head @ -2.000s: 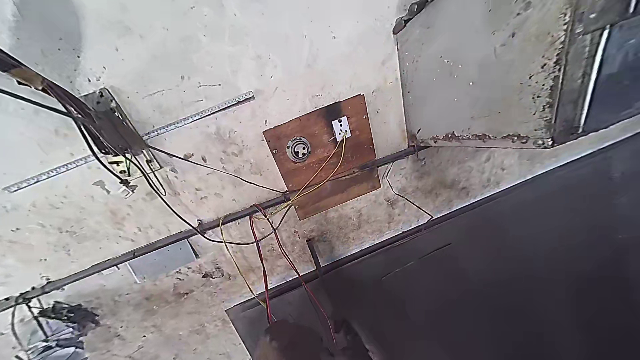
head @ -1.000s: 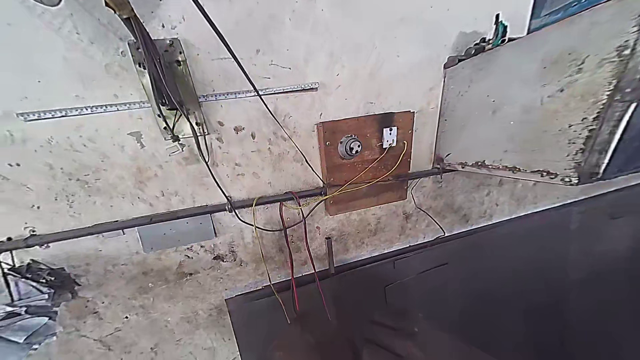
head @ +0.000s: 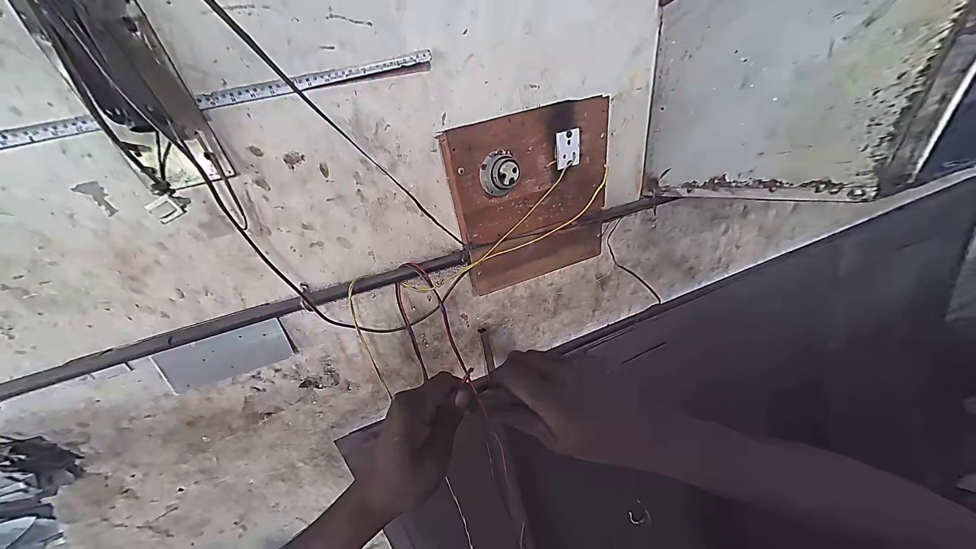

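My left hand (head: 427, 427) has its fingers closed on the red wires, just above the dark tabletop's left corner. Close beside it, my right hand (head: 534, 396) grips at the same red wires (head: 455, 339); the exact hold of its fingertips is dark and hard to make out. The red wires hang from a dark rail (head: 335, 292) on the wall. Yellow wires (head: 526, 242) run from a white socket (head: 568, 149) on a brown wooden board (head: 522, 221), which also bears a round fitting (head: 500, 174). A thin yellow wire hangs left of my hands.
The dark tabletop (head: 732, 366) fills the lower right. A metal box (head: 770, 91) stands at the upper right. Black cables (head: 263, 267) loop from a wall-mounted device (head: 122, 69) at the upper left, across a measuring strip (head: 320, 78). Crumpled scraps (head: 30, 488) lie lower left.
Both hands, dim at the bottom edge before, are now raised and together at the red wires. The view has shifted closer to the wall board.
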